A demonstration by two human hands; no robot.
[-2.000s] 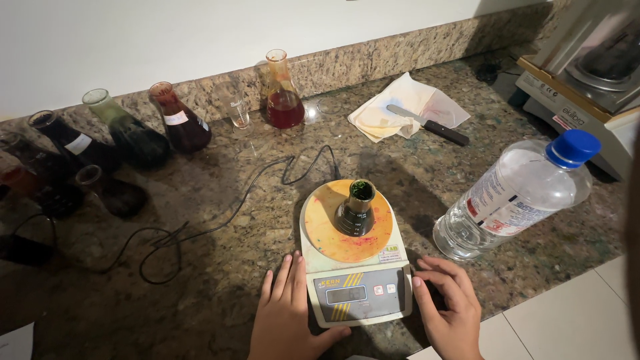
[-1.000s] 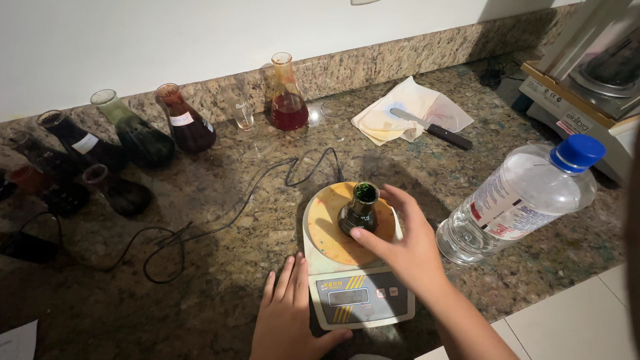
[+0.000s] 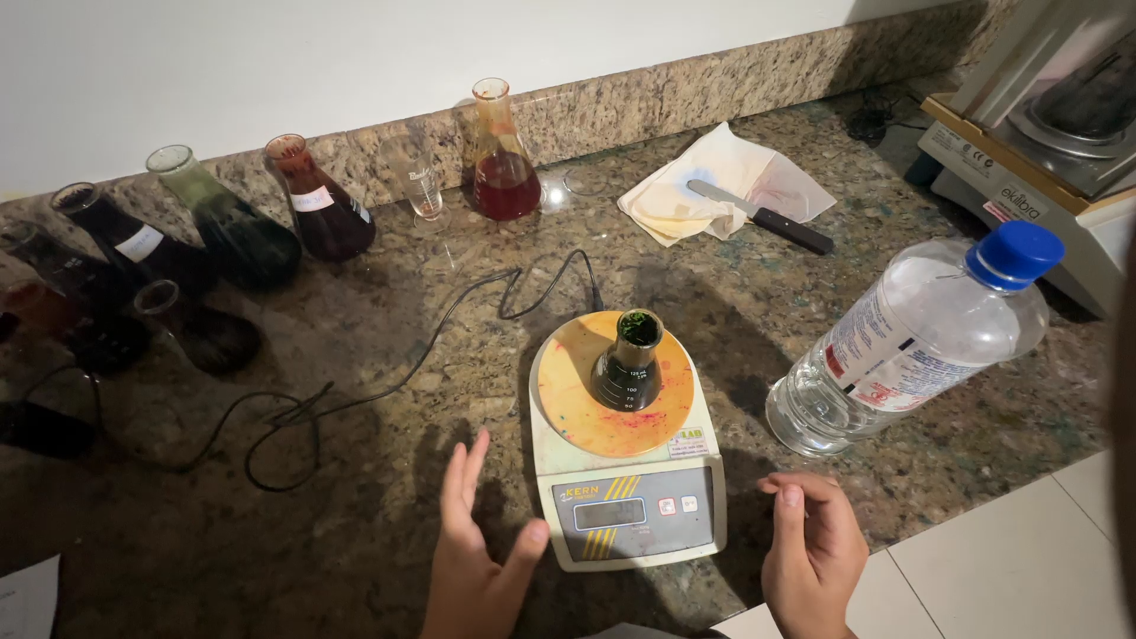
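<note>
A small glass Erlenmeyer flask [image 3: 627, 377] with dark green contents stands on the stained round pan [image 3: 568, 399] of a Kern electronic scale [image 3: 632, 515]. My left hand [image 3: 484, 541] is just left of the scale's front, fingers apart, holding nothing. To the right of the display panel, my right hand [image 3: 809, 546] is raised with curled fingers and thumb near the forefinger; nothing shows in it. A large clear plastic bottle [image 3: 905, 346] with a blue cap stands right of the scale, its label bearing writing. The reading on the display cannot be made out.
Erlenmeyer flasks of dark liquid, one of them green [image 3: 235, 222], stand at left. By the backsplash are a red-liquid flask [image 3: 506, 177] and a small conical glass [image 3: 424, 191]. A knife [image 3: 790, 229] lies on stained paper [image 3: 674, 200]. A cable [image 3: 435, 342] crosses the granite. An enclosed balance [image 3: 994, 177] is at right.
My right hand has left the small flask, which it was touching one second ago, and moved down to the right of the scale. My left hand's fingers have lifted and spread beside the scale.
</note>
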